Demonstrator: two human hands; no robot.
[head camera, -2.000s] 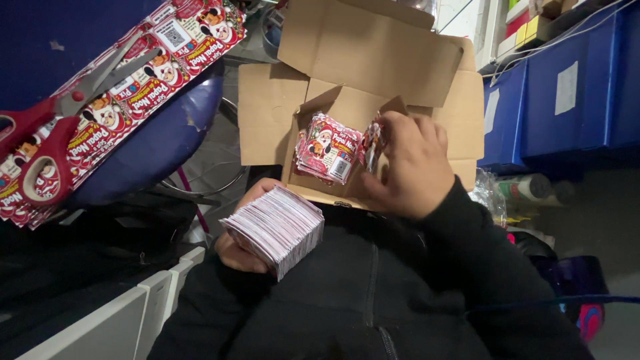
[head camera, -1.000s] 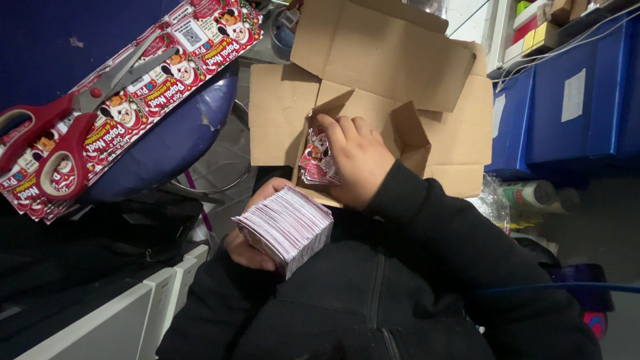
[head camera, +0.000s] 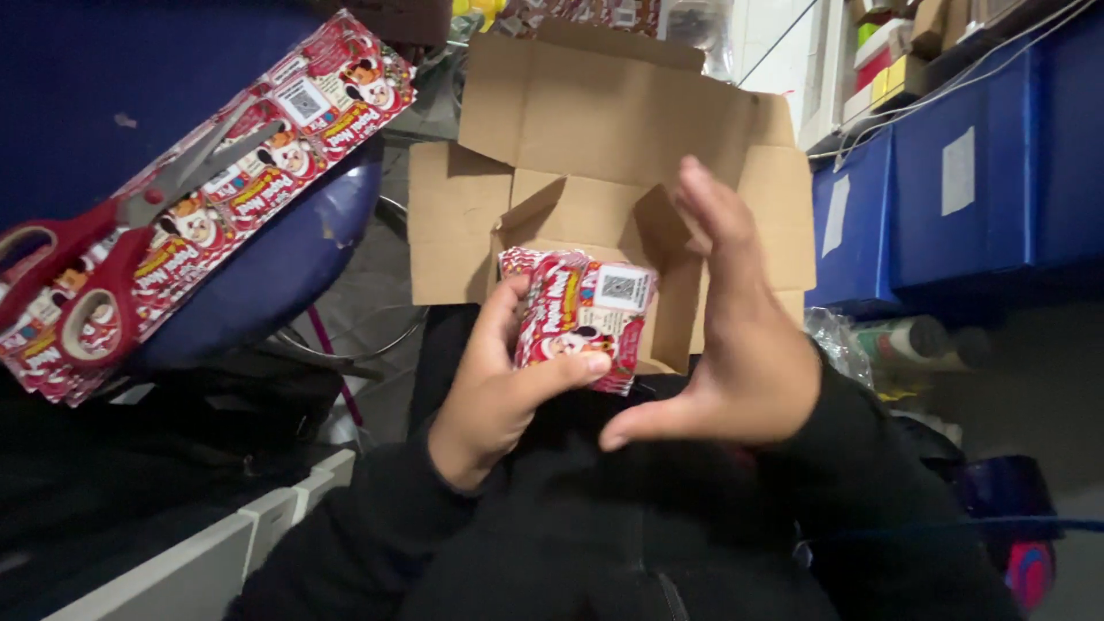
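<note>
My left hand (head camera: 509, 375) grips a thick stack of red printed Christmas cards (head camera: 573, 323), its thumb across the face of the top one. The stack is over the near left part of an open cardboard box (head camera: 595, 203). Beside the box's near right side, my right hand (head camera: 733, 345) is raised with its fingers and thumb spread, holding nothing. More red cards (head camera: 511, 259) show just behind the stack, at the box's left side; whether they belong to the stack I cannot tell.
Red-handled scissors (head camera: 129, 216) lie on long uncut printed strips (head camera: 302, 129) on a blue chair seat (head camera: 285, 276) at the left. Blue bins (head camera: 957, 207) stand at the right, below shelves with small boxes (head camera: 897, 78). Clear plastic wrapping (head camera: 837, 345) is right of the cardboard box.
My left hand has brought the stack up to the box and turned it, so a printed face shows instead of the edges. My right hand has come out of the box and opened.
</note>
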